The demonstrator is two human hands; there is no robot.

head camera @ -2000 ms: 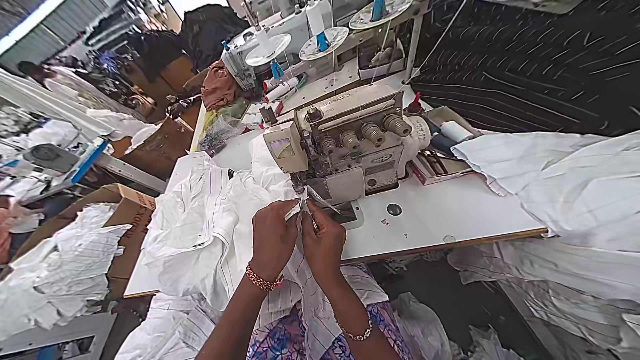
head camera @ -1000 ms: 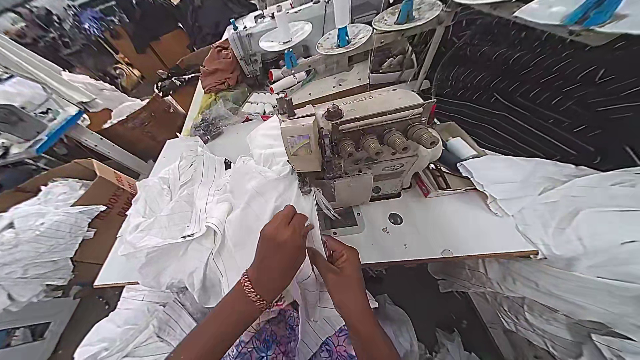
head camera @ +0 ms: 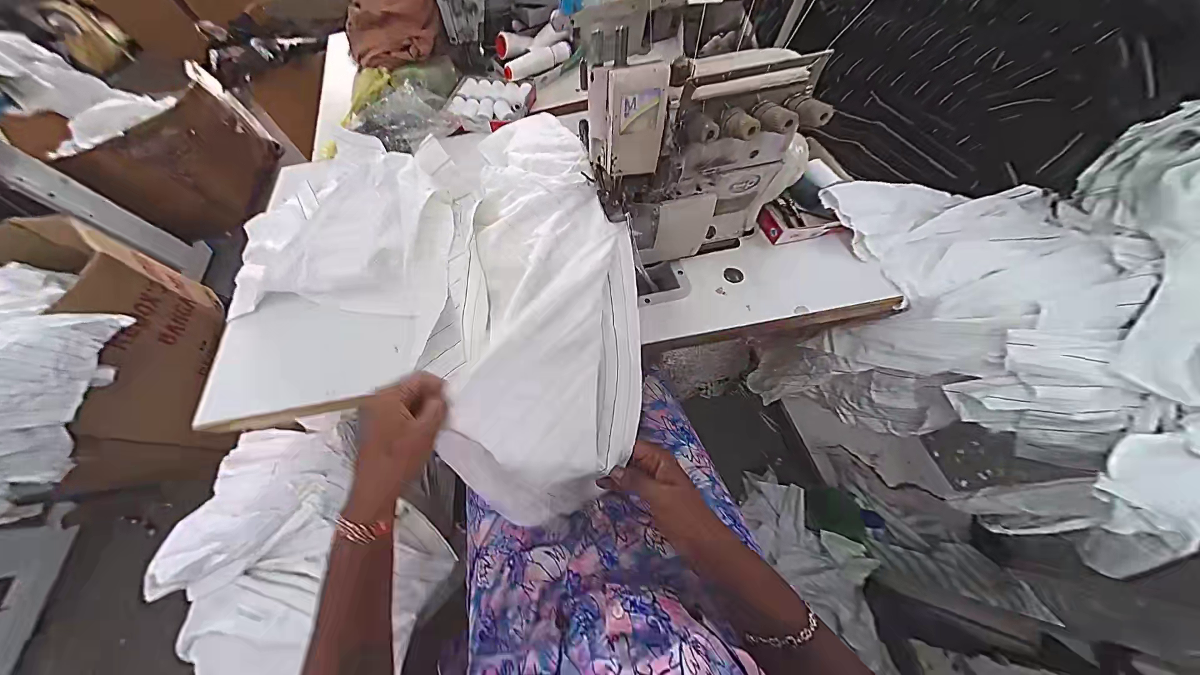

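A white striped fabric piece spans from the overlock sewing machine down over the table's front edge to my lap. My left hand grips its left side with curled fingers, slightly blurred. Its lower right corner is pinched by my right hand, beside a dark-lined seam edge. More white fabric lies bunched on the white table, left of the machine. The needle area is partly hidden behind the cloth.
White cloth piles hang at the right and below the table at left. A cardboard box holding white pieces stands far left. Thread cones and a plastic bag lie behind; a small red box sits beside the machine.
Both hands have moved away from the machine's needle area toward my lap and farther apart, with the cloth drawn out between them. The view has shifted down and closer.
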